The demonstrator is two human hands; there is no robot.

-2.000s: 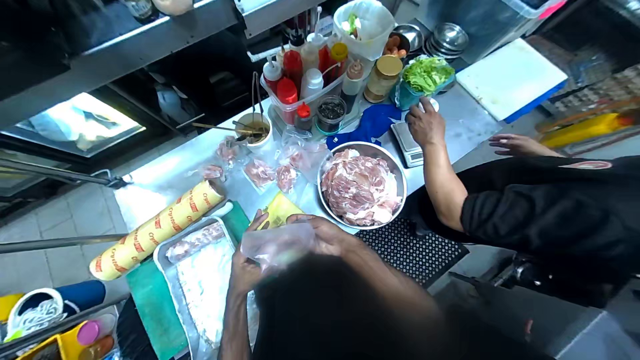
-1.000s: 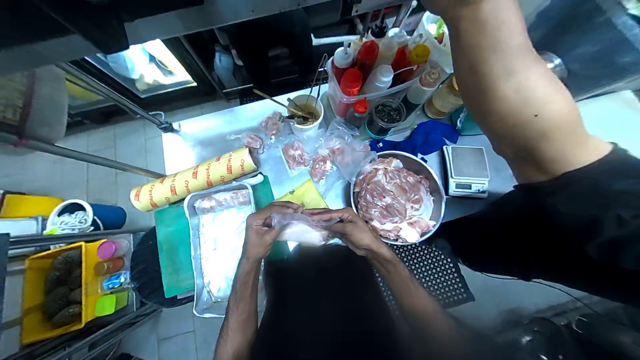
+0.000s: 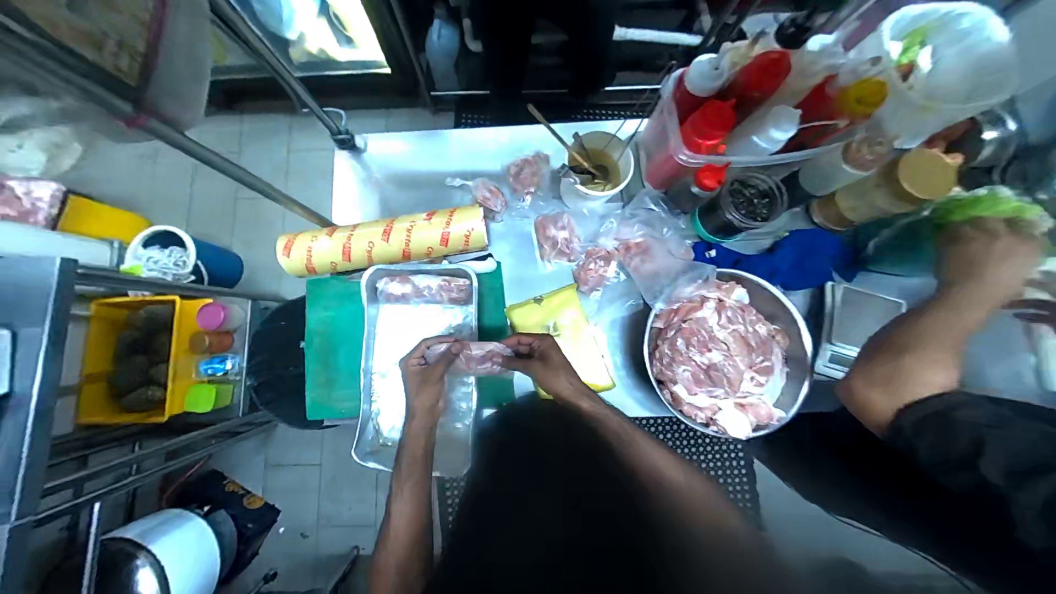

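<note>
A small plastic-wrapped portion of raw meat (image 3: pixel 478 356) is held at its two ends, my left hand (image 3: pixel 427 371) on one and my right hand (image 3: pixel 540 359) on the other. Both hands are over the right edge of a metal tray (image 3: pixel 384 330), where another wrapped meat roll (image 3: pixel 423 289) lies at the far end. Under the tray is a green cutting board (image 3: pixel 330 346). A yellow cloth or packet (image 3: pixel 569 322) lies just beyond my right hand. To the right stands a steel bowl (image 3: pixel 799 355) of raw meat pieces (image 3: pixel 718 355). Several bagged meat portions (image 3: pixel 557 235) lie behind.
A roll of printed cling film (image 3: pixel 384 239) lies behind the tray. A pot with a brush (image 3: pixel 602 165), a bin of sauce bottles (image 3: pixel 718 148) and a digital scale (image 3: pixel 858 322) stand on the table. A co-worker's arm (image 3: pixel 924 338) reaches toward lettuce (image 3: pixel 990 206) at right.
The wrapped meat has moved left, over the tray, and is now stretched between both my hands. The co-worker's arm, raised across the view one second ago, is now at the lettuce. The view has shifted.
</note>
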